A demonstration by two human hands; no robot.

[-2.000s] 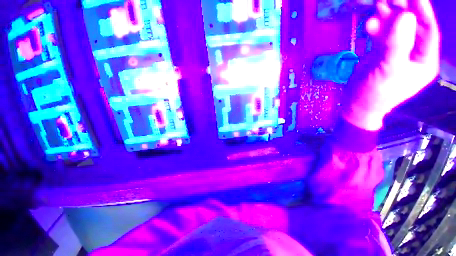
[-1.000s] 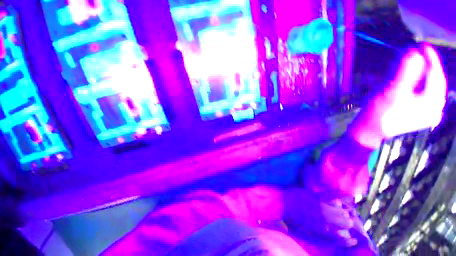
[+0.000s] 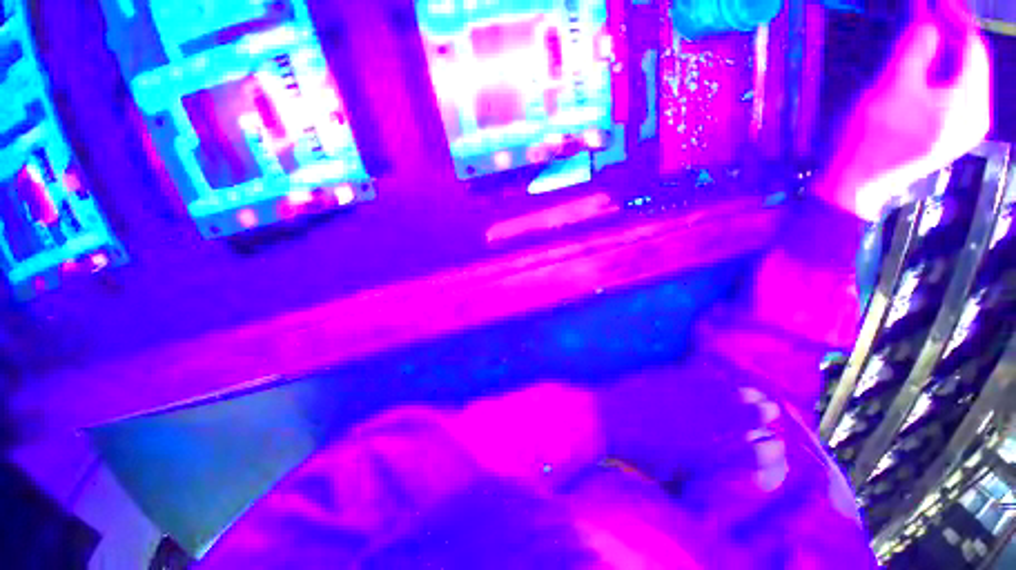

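Glowing cyan circuit boards stand in columns at the left (image 3: 50,212), middle (image 3: 267,123) and centre (image 3: 518,89), with pink-white spots along their lower ends. My right hand (image 3: 919,111), bleached by glare, is raised at the upper right, beyond the boards and over the rack's upper end. Its fingertips are near the top edge and blurred. Whether it holds something thin cannot be told. A blue-cyan cup-like thing (image 3: 730,13) is cut off by the top edge, left of my right hand. My left hand is not visible.
A raised magenta lip (image 3: 446,284) runs in front of the boards. A green mat (image 3: 212,451) shows at the lower left. A metal rack (image 3: 891,323) with slots stands at the right. Purple-magenta smock (image 3: 501,490) fills the bottom middle. A dark area is at the lower left corner.
The camera view has shifted, and the boards and cup sit higher in the picture. My right hand first moved away from the cup towards the rack, and now shows higher up. The thin line from its fingers is no longer clear.
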